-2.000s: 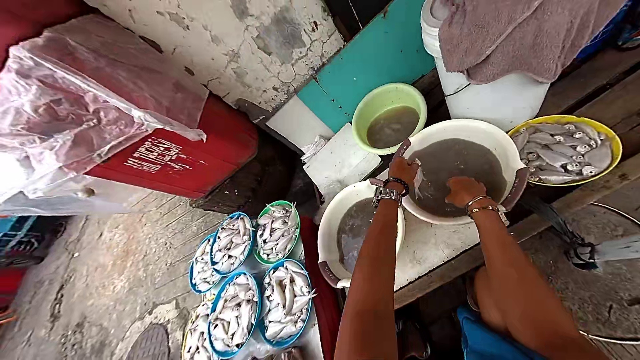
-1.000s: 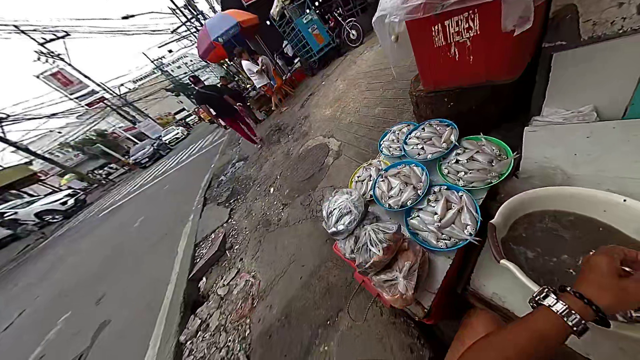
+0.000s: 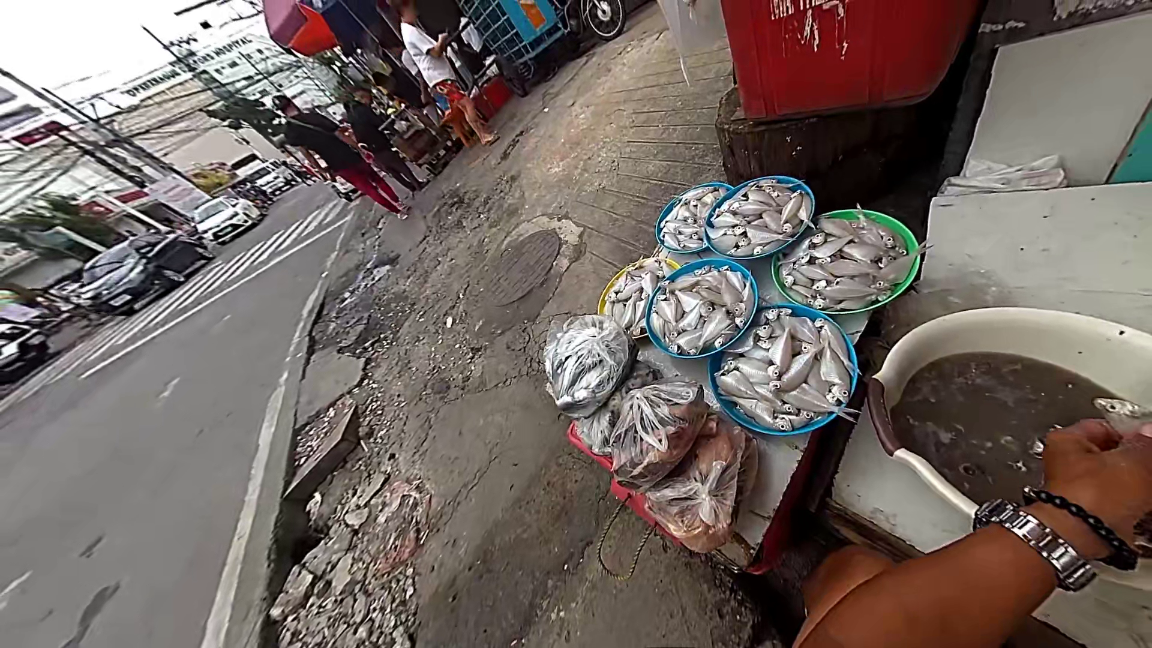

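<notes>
My left hand (image 3: 1093, 468), with a metal watch and a dark beaded bracelet at the wrist, reaches over a cream plastic basin (image 3: 1017, 326) of murky water at the right edge. A small silver fish (image 3: 1120, 408) shows at its curled fingers, partly cut off by the frame. My right hand is out of view. Left of the basin, silver fish lie heaped in round dishes: a green-rimmed one (image 3: 914, 261), several blue-rimmed ones (image 3: 731, 416) and a yellow-rimmed one (image 3: 605, 292). Knotted clear plastic bags (image 3: 661, 423) rest on a red tray (image 3: 630, 504) below them.
A red container (image 3: 846, 63) stands on a dark wooden block (image 3: 801, 148) behind the dishes. A pale board (image 3: 1035, 234) lies beyond the basin. Left are cracked pavement, a broken curb (image 3: 324, 450) and a road with parked cars (image 3: 144, 265). Several people (image 3: 342, 148) are farther up the sidewalk.
The view has swung left toward the street, leaving my right hand, the green basin and the white bucket out of frame. My left hand remains over a basin.
</notes>
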